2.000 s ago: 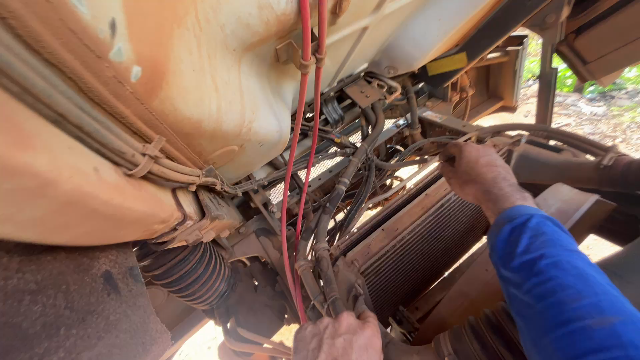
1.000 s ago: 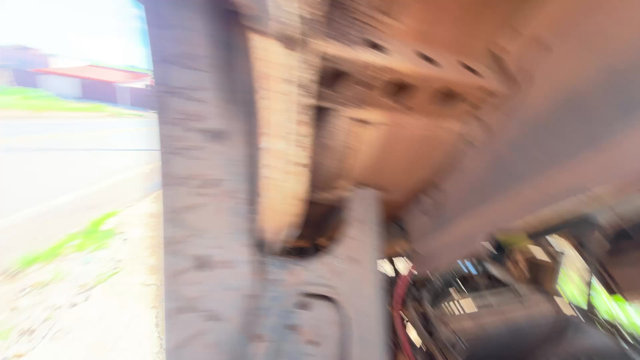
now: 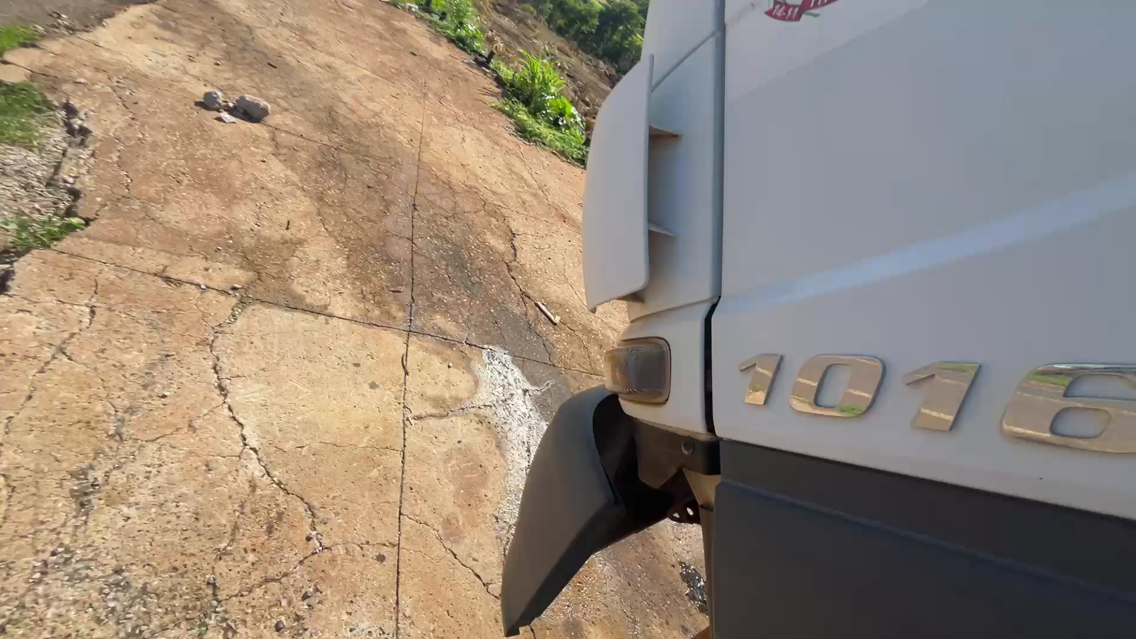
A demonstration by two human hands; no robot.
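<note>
Neither of my hands shows in the head view, so what they hold or touch is hidden. The white side of a truck cab (image 3: pixel 887 195) fills the right part of the view, with chrome model numerals (image 3: pixel 836 385) on it. At the cab's corner, a pale plastic air deflector (image 3: pixel 617 191) stands above a small side marker lamp (image 3: pixel 637 370). Below the lamp, a dark plastic fender piece (image 3: pixel 568 506) juts down and to the left. A dark lower panel (image 3: pixel 887 550) runs beneath the numerals.
Cracked, stained concrete ground (image 3: pixel 302 390) spreads across the left side, with a whitish patch (image 3: pixel 510 417) beside the fender piece. Several stones (image 3: pixel 252 108) lie at the upper left. Green plants (image 3: pixel 541 93) grow along the far edge of the concrete.
The view has swung from the hoses and radiator under the cab to its outside. Both hands, at the hoses and lines two seconds ago, have left the view.
</note>
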